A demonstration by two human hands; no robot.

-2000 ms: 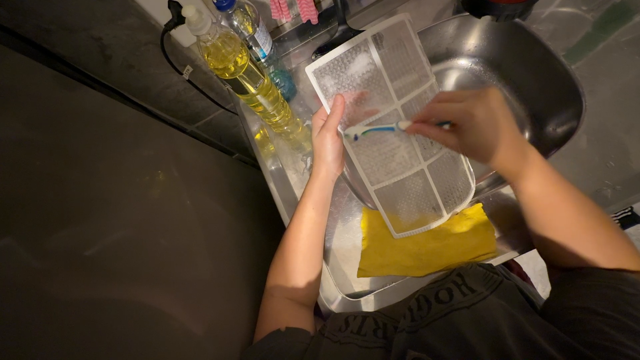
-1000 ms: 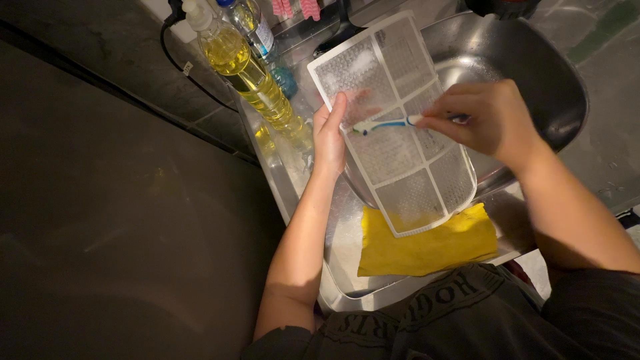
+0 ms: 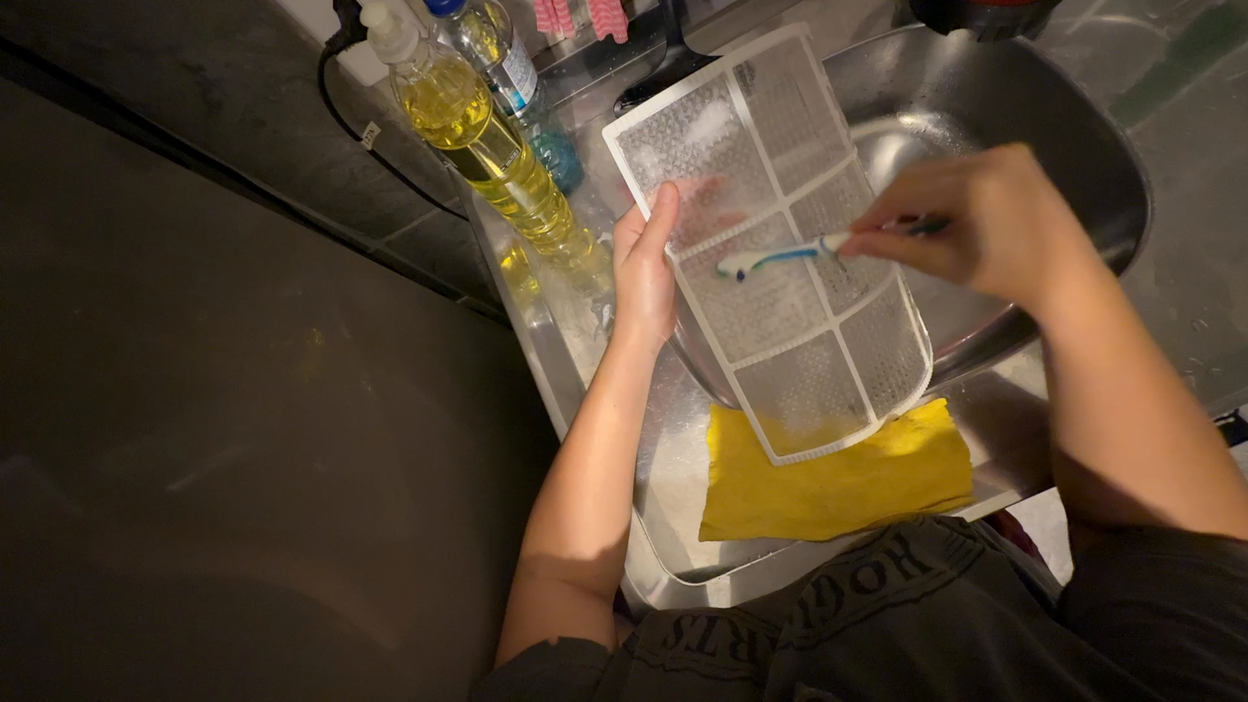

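Observation:
My left hand [image 3: 648,268] grips the left edge of a white plastic-framed mesh filter [image 3: 795,341], thumb on top and the other fingers showing faintly through the mesh behind it. The filter is tilted above the near left part of a steel sink basin [image 3: 1092,166], and white foam lies on its upper panels. Slightly blurred, my right hand [image 3: 960,219] holds a white and blue toothbrush [image 3: 785,254] by its handle. The brush head is at the filter's middle left panel, close to my left hand.
A yellow cloth [image 3: 838,487] lies on the sink's near rim, under the filter's lower end. Left of the filter stand a bottle of yellow liquid [image 3: 487,161] and a blue-capped clear bottle [image 3: 502,68]. Behind is a black utensil [image 3: 673,63]; a dark object [image 3: 985,15] sits at the far rim.
My right hand and the toothbrush have shifted slightly over the filter; the brush stays around the middle left panel. My left hand and the filter hold nearly the same place.

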